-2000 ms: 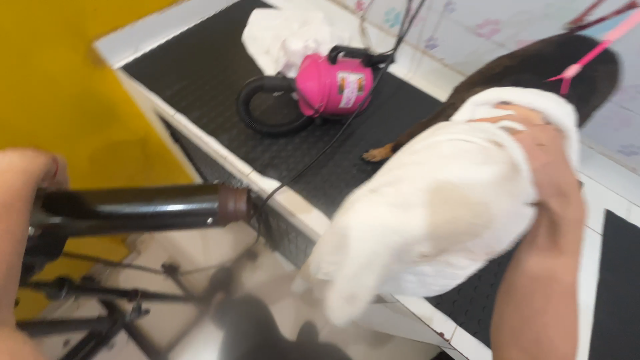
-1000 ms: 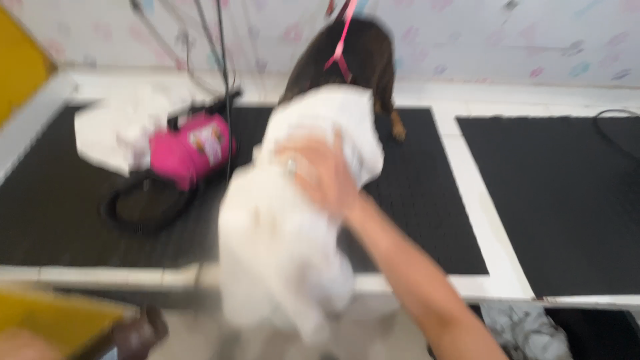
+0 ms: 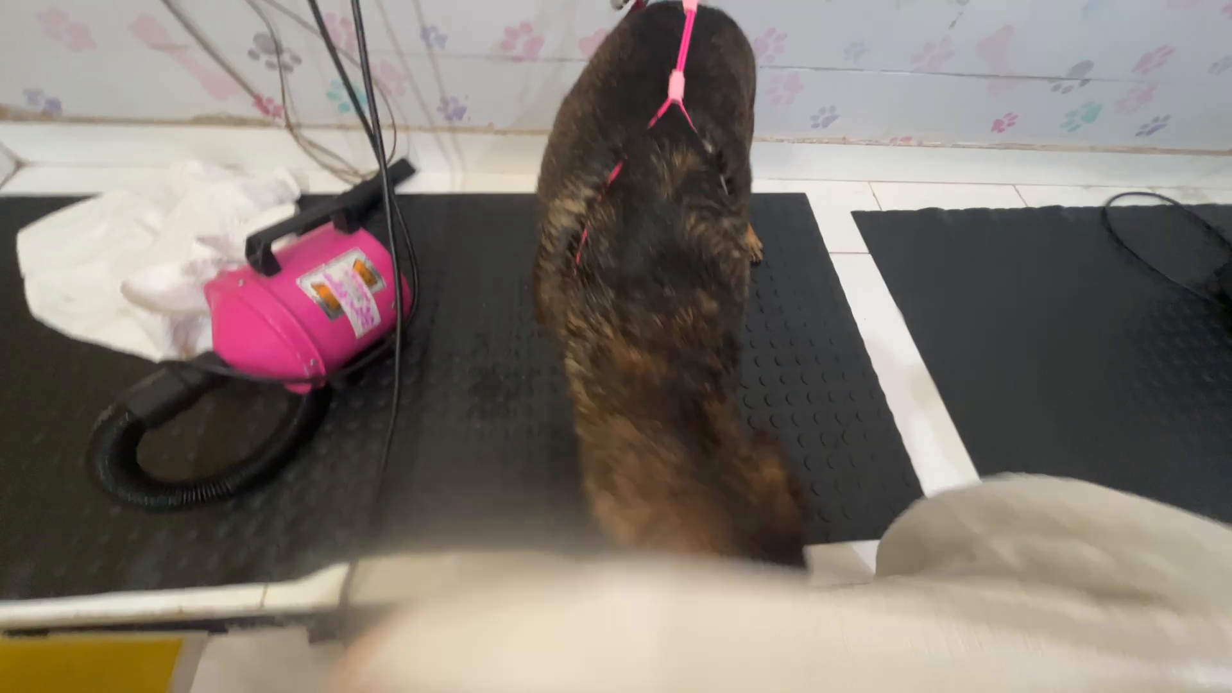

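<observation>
A dark brown dog (image 3: 664, 289) stands on a black rubber mat (image 3: 818, 433), its coat ruffled. A pink strap (image 3: 678, 82) rises from the dog's body. Pale towel cloth (image 3: 731, 626), blurred and very near the camera, fills the bottom of the head view and covers the dog's lower end. Neither my left hand nor my right hand can be made out; the cloth may hide them. What each hand holds cannot be seen.
A pink pet blower (image 3: 308, 303) with a black corrugated hose (image 3: 183, 491) lies on the left, against a crumpled white towel (image 3: 87, 260). Black cables (image 3: 377, 115) hang beside it. A second black mat (image 3: 1049, 356) bears a cable (image 3: 1145, 265). The paw-print wall (image 3: 866, 77) stands behind.
The white towel has come off the dog's back, which now shows, and pale cloth is close to the camera. My right hand, earlier on the towel, is out of sight.
</observation>
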